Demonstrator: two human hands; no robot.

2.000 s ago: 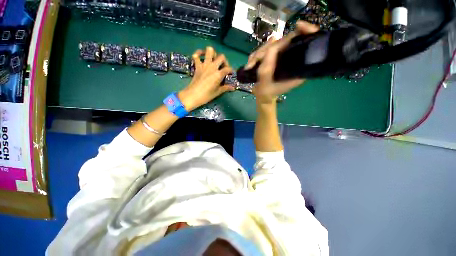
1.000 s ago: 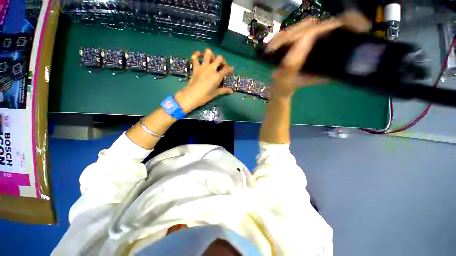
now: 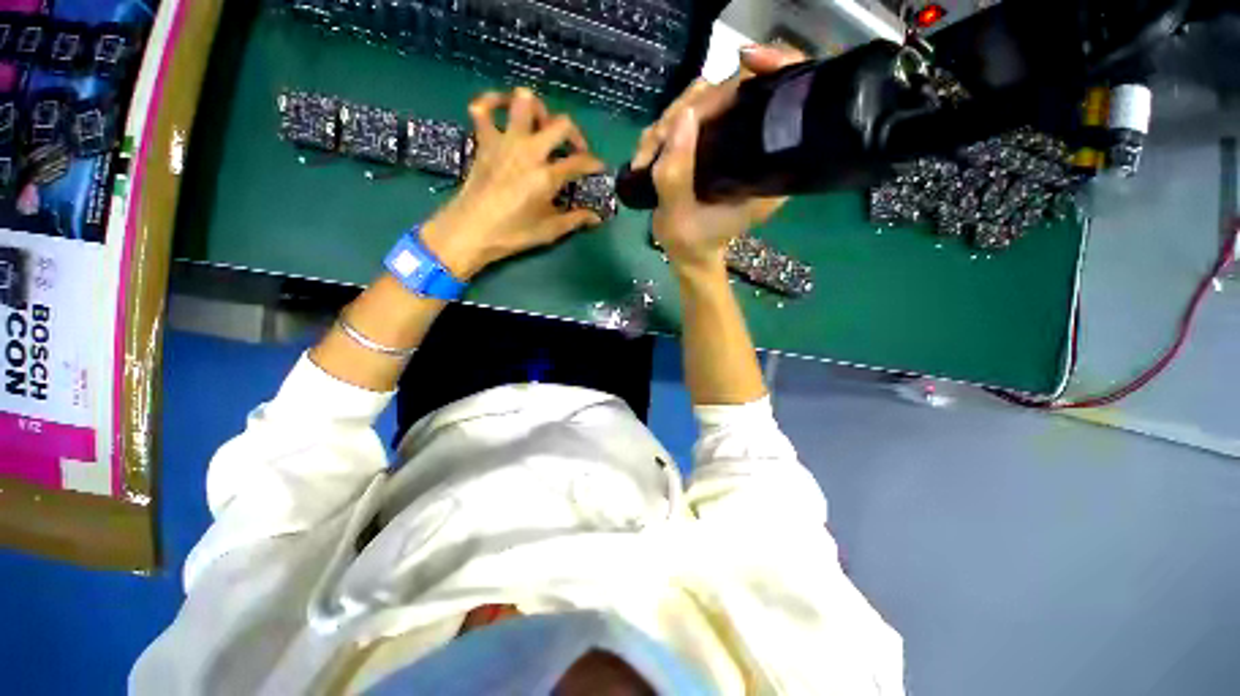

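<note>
A row of small square circuit board modules (image 3: pixel 370 136) lies on the green bench mat. My left hand (image 3: pixel 524 177) is at the row's right end, its fingers on a module (image 3: pixel 589 196). My right hand (image 3: pixel 707 177) grips a thick black electric screwdriver (image 3: pixel 802 125). Its narrow end points left, close to the module at my left fingertips; whether it touches cannot be told. More modules (image 3: pixel 770 265) lie to the right of my right wrist, partly hidden by it.
Ribbed trays (image 3: pixel 544 41) stand at the far side. A silver-white box (image 3: pixel 850 19) is behind the screwdriver. Piled modules (image 3: pixel 979 190) lie at the right. A small silvery heap (image 3: pixel 626 310) is at the near edge. The printed carton (image 3: pixel 157 272) stands left.
The screwdriver has swung back left and its tip is now near the left fingers. My left hand has moved left, apart from the right-hand modules. The view has shifted somewhat.
</note>
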